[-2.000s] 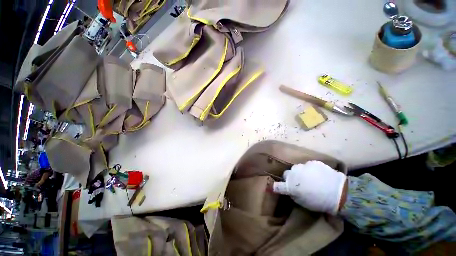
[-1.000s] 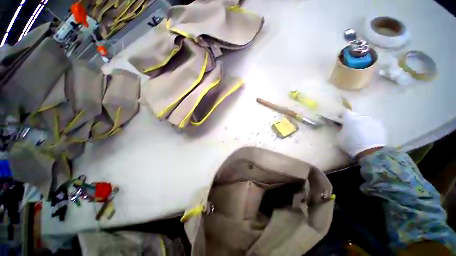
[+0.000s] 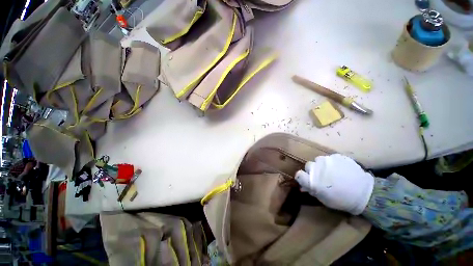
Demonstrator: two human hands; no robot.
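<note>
A taupe handbag (image 3: 259, 208) stands wide open at the table's front edge, its darker inside and inner pocket showing. A small metal ring and a yellow strip (image 3: 218, 191) are at its left end. My right hand (image 3: 337, 183), in a white glove, is over the bag's right rim with its fingers curled and fingertips at the inner pocket opening. Something small and dark shows by the fingertips; I cannot tell whether it is a held tool. My left hand is not in view; only a bit of patterned sleeve (image 3: 215, 253) shows at the bag's lower left.
On the white table (image 3: 207, 150) lie a wooden-handled brush (image 3: 332, 94), yellow block (image 3: 327, 113), yellow lighter (image 3: 355, 78), green-ended pen tool (image 3: 416, 104) and a blue bottle (image 3: 428, 31) in a tan ring. Yellow-edged bag pieces (image 3: 207, 62) lie behind; a red-topped clutter (image 3: 125, 173) is left.
My right hand went from the bag to the table by the brush, then back to the bag's mouth. The red-handled cutters seen beside the brush earlier no longer show there. The view has shifted.
</note>
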